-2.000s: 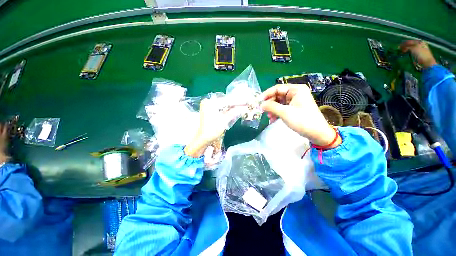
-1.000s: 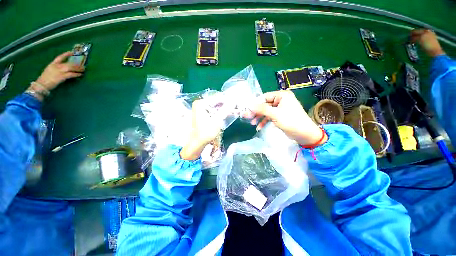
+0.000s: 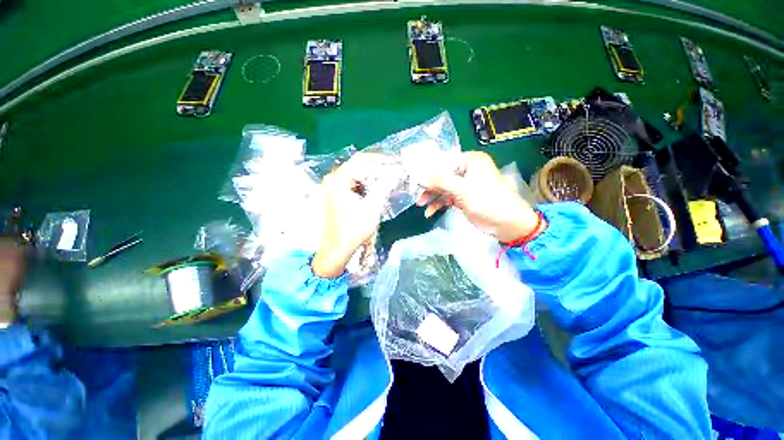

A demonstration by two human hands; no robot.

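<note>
My left hand (image 3: 348, 210) and my right hand (image 3: 481, 193) hold a small clear zip-lock bag (image 3: 441, 137) between them at the middle of the view. Its contents are washed out by glare. A pile of small clear bags (image 3: 273, 176) lies on the green mat beside and partly under my left hand. A large milky poly bag (image 3: 507, 296) hangs open at the bench's front edge below my right hand, with a white label (image 3: 438, 333) in it.
Circuit boards (image 3: 322, 76) stand spaced along the back, and another board (image 3: 513, 119) lies left of the fan (image 3: 591, 144). A brown pot (image 3: 564, 180), brown box (image 3: 640, 210) and yellow sponge (image 3: 705, 222) are at right. A solder spool (image 3: 191, 288) and another person's blurred hand (image 3: 10, 279) are at left.
The boards at the back have shifted left in view. My hands have drawn closer together on the small bag. The neighbour's left-side hand has left the back board and is low at the left edge.
</note>
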